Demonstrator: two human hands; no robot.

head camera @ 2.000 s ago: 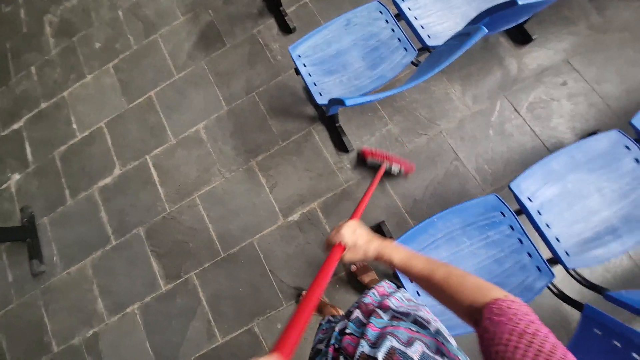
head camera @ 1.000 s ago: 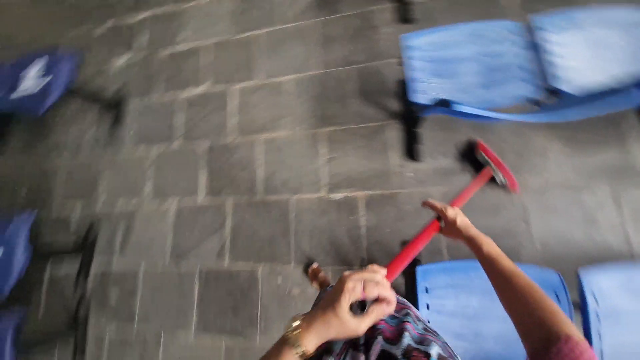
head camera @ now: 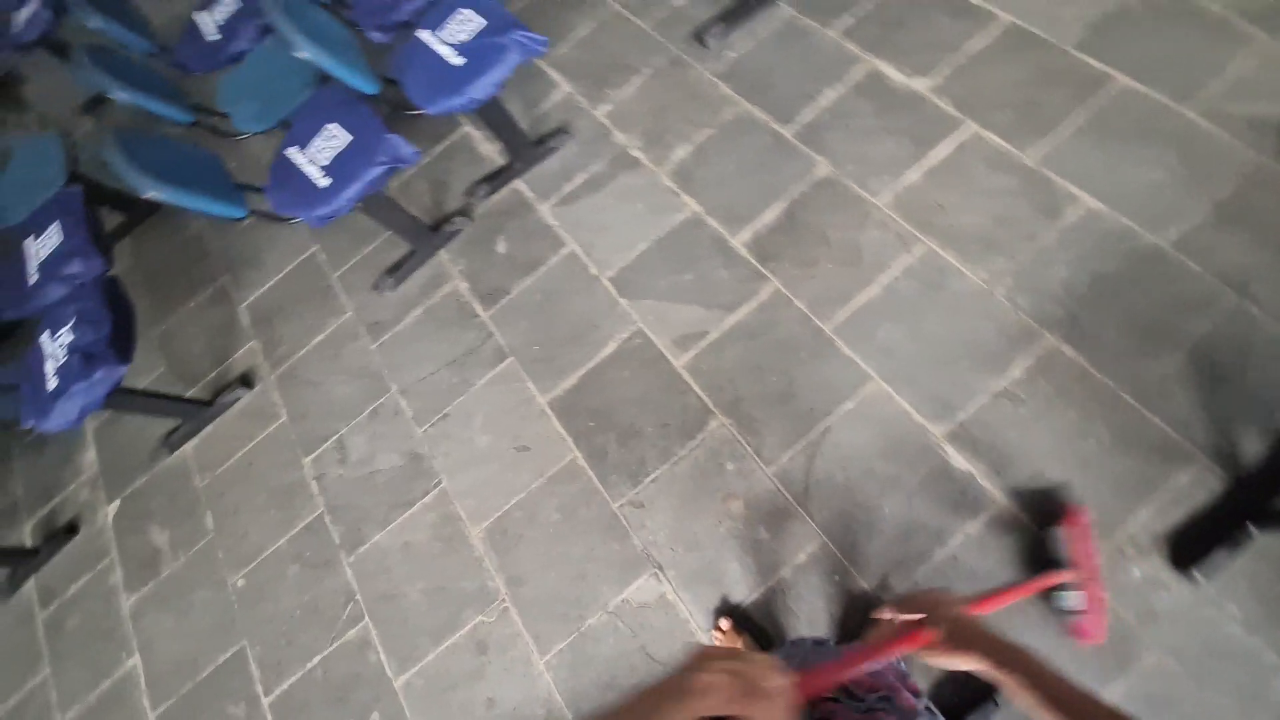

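Note:
A long red handle [head camera: 868,655] runs from the bottom edge up to a red broom or brush head [head camera: 1082,575] at the lower right, just over or on the floor. My left hand [head camera: 735,685] is closed around the lower part of the handle, nearest my body. Farther along it, nearer the head, my right hand [head camera: 925,630] grips the handle; it is blurred. Below the hands show a patterned garment [head camera: 875,697] and the toes of a foot [head camera: 728,633].
Grey stone floor tiles [head camera: 630,420] spread across the view. Rows of blue chairs [head camera: 175,170], some with dark blue printed covers [head camera: 335,150], stand at the upper left, their black legs [head camera: 425,250] reaching onto the floor. Another black leg [head camera: 1225,515] is at the right edge.
The view has swung left, bringing the covered chairs in and taking the light blue chairs at the right out. Both hands still hold the red handle.

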